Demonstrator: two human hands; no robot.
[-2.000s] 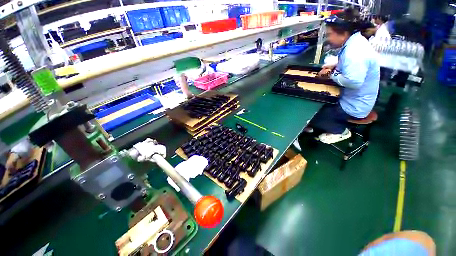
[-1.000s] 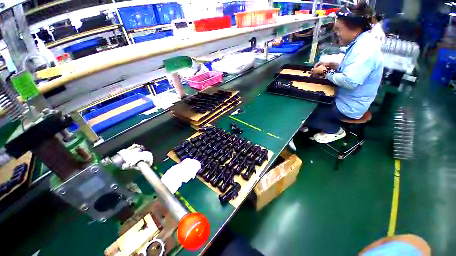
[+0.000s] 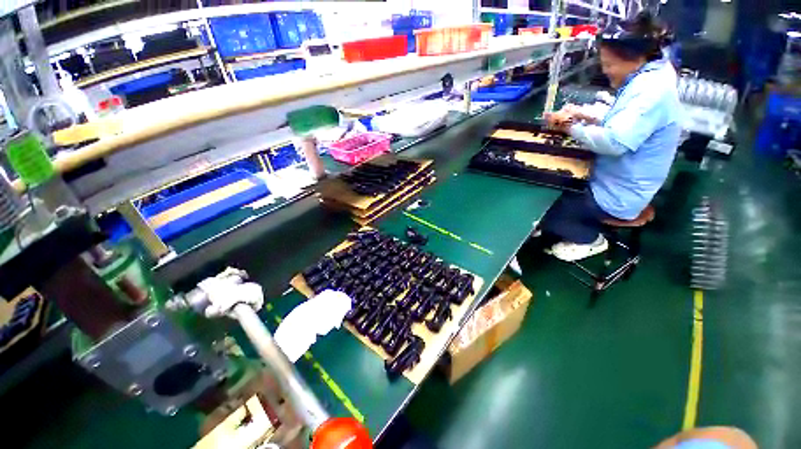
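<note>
Neither of my hands is in the picture. The arbor press (image 3: 149,351) stands at the lower left, with a bolted grey face plate. Its press lever (image 3: 279,368) slants down to the orange-red lever knob (image 3: 342,434), which the bottom edge cuts off. The cream fixture (image 3: 241,428) sits below the ram, partly cut off, with no part clearly seen in it. Black plastic parts (image 3: 386,285) lie in rows on a cardboard sheet (image 3: 426,352) to the right of the press. A white cloth (image 3: 312,323) lies between the lever and the parts.
Stacked cardboard sheets with black parts (image 3: 378,197) lie farther back, near a pink basket (image 3: 360,147). A cardboard box (image 3: 487,331) is under the bench edge. A seated person (image 3: 637,140) works at black trays (image 3: 536,158). A shelf (image 3: 263,92) runs above the bench.
The view has shifted, so the press, lever and knob sit lower and farther left, and the knob is now cut off. The seated person's head and arms have moved slightly. The parts look unmoved.
</note>
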